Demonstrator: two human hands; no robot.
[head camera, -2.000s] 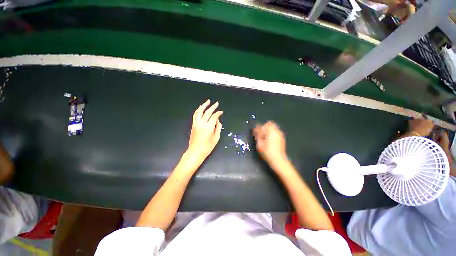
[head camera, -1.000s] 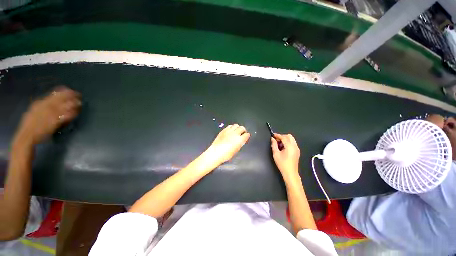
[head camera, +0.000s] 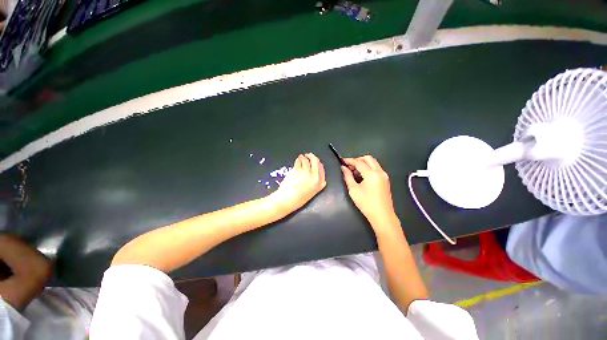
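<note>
My left hand rests on the dark green bench top with its fingers together and bent. Whether it holds anything is hidden. White specks lie in a loose heap just left of its fingers, with a few strays further up and left. My right hand is to the right, closed on a thin dark pointed tool, maybe tweezers. The tool's tip points up and left, away from me, clear of the specks.
A white fan with a cable stands at right. Beyond the white edge strip, a circuit board lies on the green belt by a grey post. Tan specks lie at far left. A neighbour's arm is at lower left.
The view has turned. My left hand has gone from spread fingers to bent ones; the dark tool now shows in my right hand. The neighbour's arm has drawn back; the left bench board is no longer seen.
</note>
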